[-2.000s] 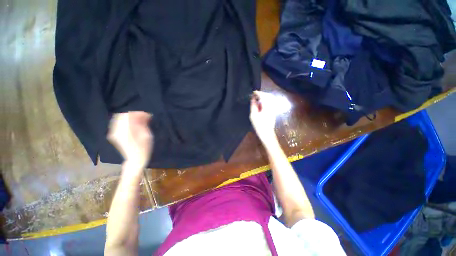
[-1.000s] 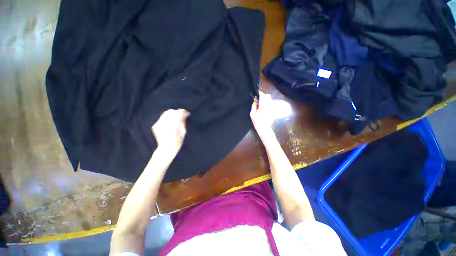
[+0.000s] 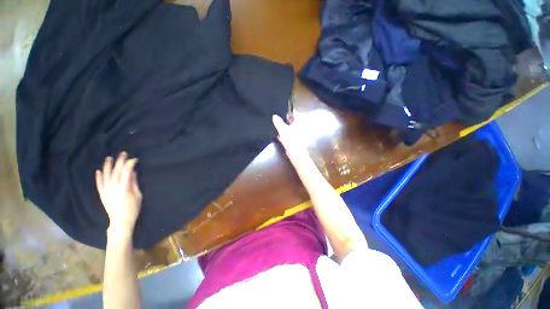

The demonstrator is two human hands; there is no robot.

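A large dark garment (image 3: 175, 121) lies spread over the left and middle of the table, its near edge curving towards the table's front edge. My left hand (image 3: 120, 193) lies on the near left part of the cloth, fingers apart, with nothing visible held. My right hand (image 3: 289, 136) is at the garment's right edge. A small reddish and metallic thing, likely the snips, shows at its fingertips; how the fingers hold it is too small to tell.
A pile of black and navy garments (image 3: 446, 54) with a white tag (image 3: 370, 74) lies at the right on the brown table (image 3: 271, 27). A blue plastic bin (image 3: 386, 208) with dark cloth inside stands below the table at the right. The table's edge is yellow.
The garment has been turned and shifted left, and its right part now narrows to a flap near my right hand. My left hand has moved left and opened out. My right hand has shifted slightly left.
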